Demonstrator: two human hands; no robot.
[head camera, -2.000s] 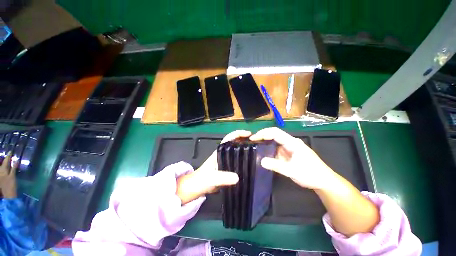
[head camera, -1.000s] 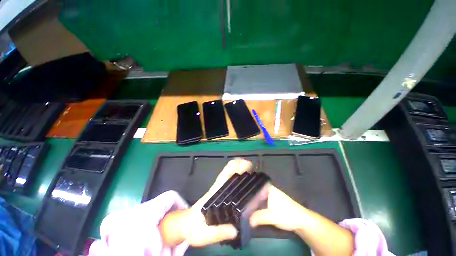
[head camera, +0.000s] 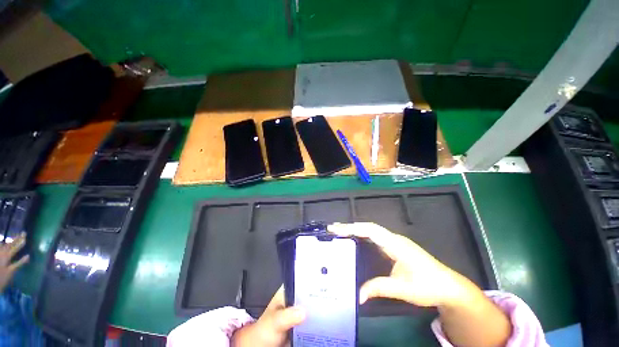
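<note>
A stack of black smartphones (head camera: 325, 288) is held upright over the black compartment tray (head camera: 190, 261). The front phone faces me with its screen lit white to pale purple, with a small dark mark and faint text. My left hand (head camera: 273, 324) grips the stack at its lower left, thumb on the front phone's edge. My right hand (head camera: 400, 278) has its fingertips on the stack's top edge and its thumb near the right side. The other phones are mostly hidden behind the front one.
A brown board (head camera: 210, 101) behind the tray bears three black phones, a blue pen (head camera: 353, 156), a pale stick, another phone (head camera: 417, 139) and a grey flat sheet. Phone trays stand at left (head camera: 129, 183) and right. A white post rises at right. Another person's hand (head camera: 9, 257) shows far left.
The stack has turned from its edges showing to a lit screen facing me. My right hand has moved to its top and right side. The view has shifted slightly.
</note>
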